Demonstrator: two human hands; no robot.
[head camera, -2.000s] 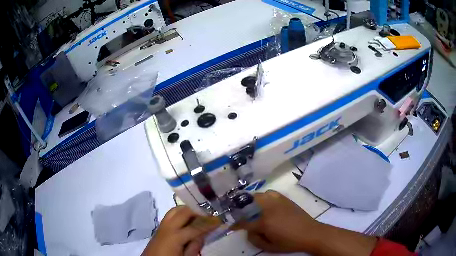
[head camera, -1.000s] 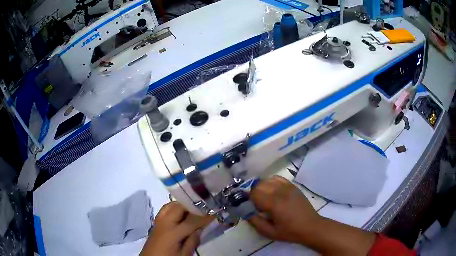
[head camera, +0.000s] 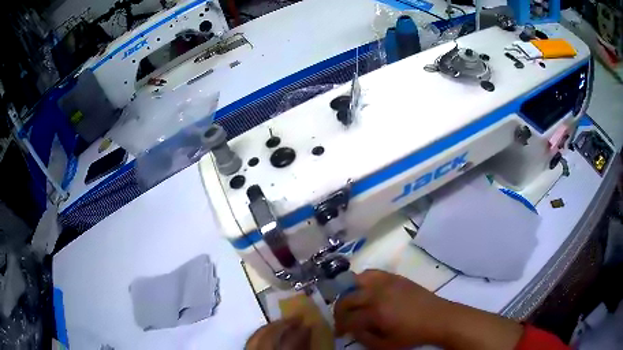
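Observation:
The white sewing machine head (head camera: 382, 143) crosses the view, with its needle area low at its left end. My left hand (head camera: 290, 335) is at the bottom edge, partly cut off, with its fingers on the tan card template (head camera: 300, 307). Pale fabric shows around the card beside the needle plate. My right hand (head camera: 389, 311) is just right of the needle, its bent fingers gripping a small grey fabric piece (head camera: 339, 286). The needle tip and the fingertips are partly hidden.
A stack of grey fabric pieces (head camera: 175, 294) lies left on the white table (head camera: 157, 225). More grey pieces (head camera: 478, 232) lie under the machine arm, covering most of a dark pointed tool (head camera: 410, 230). A crumpled clear bag (head camera: 167, 133) and black rectangle (head camera: 107, 165) lie behind.
My left hand has moved down and right, away from the needle, so more of the tan card shows. My right hand stays beside the needle. The camera view has shifted slightly.

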